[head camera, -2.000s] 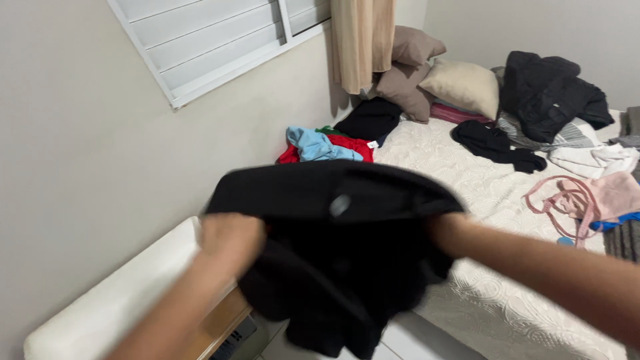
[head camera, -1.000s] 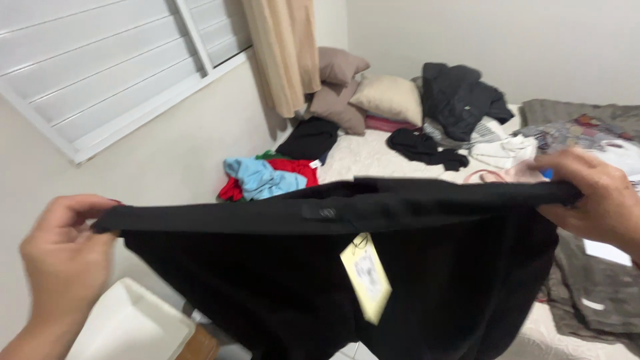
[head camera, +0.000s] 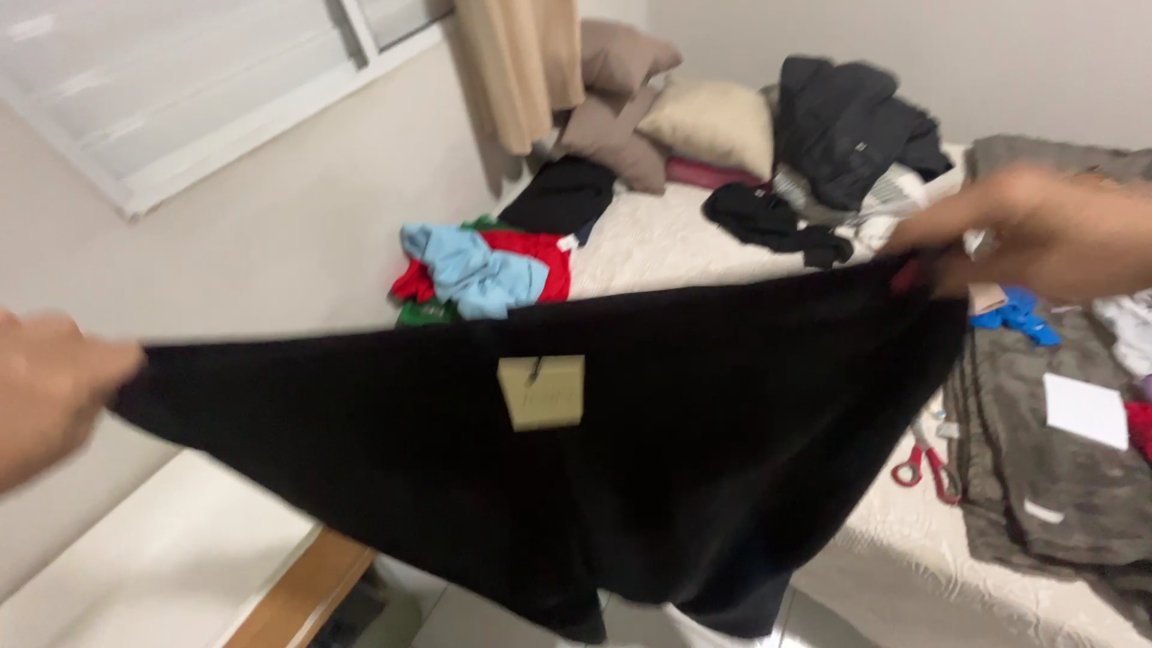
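Observation:
A black garment with two short legs, which looks like shorts, is stretched wide in the air by its top edge. My left hand pinches one end of that edge at the far left, and my right hand, blurred, grips the other end at the upper right. A pale yellow paper tag with writing hangs from the middle, just below the edge. The fingertips of my right hand are partly hidden by the cloth.
Behind lies a bed with light blue clothing, red and green clothing, a black garment, pillows and a dark jacket. Red-handled scissors lie near a grey-brown blanket. A white padded surface stands lower left.
The black garment was bunched between both hands two seconds ago and is now spread wide. One second ago the tag hung lengthwise; now it looks shorter and wider. The view has turned.

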